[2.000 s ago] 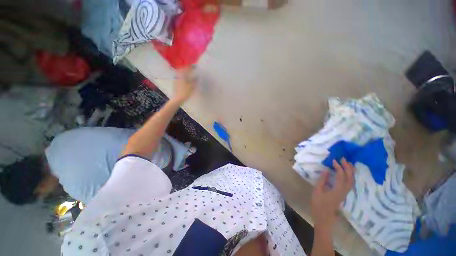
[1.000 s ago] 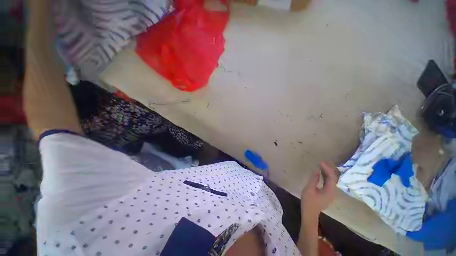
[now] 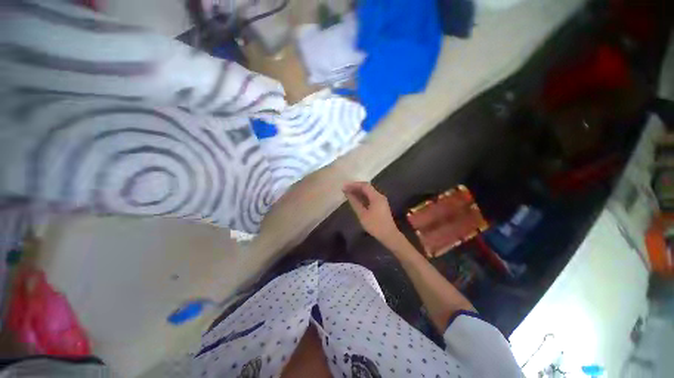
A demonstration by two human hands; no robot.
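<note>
A large sheet of circle-print fabric (image 3: 140,159), white with dark rings, spans the left of the view above the table. Its right end overlaps the smaller printed cut pieces (image 3: 318,133), where a small blue scrap (image 3: 263,128) shows. My right hand (image 3: 364,203) is at the table's near edge, just below the printed pieces and not touching them. Its fingers are loosely bent and hold nothing that I can see. My left hand is not in view; what holds the sheet's left part is hidden.
Bright blue fabric (image 3: 399,55) and white pieces (image 3: 329,52) lie at the table's far end. Another blue scrap (image 3: 186,311) lies near the front edge, and a red plastic bag (image 3: 48,314) at lower left. A red-brown box (image 3: 447,220) is below the table.
The view has swung right. The large circle-print sheet has come over the table and now partly covers the printed pieces and blue scrap. My left arm has left the view.
</note>
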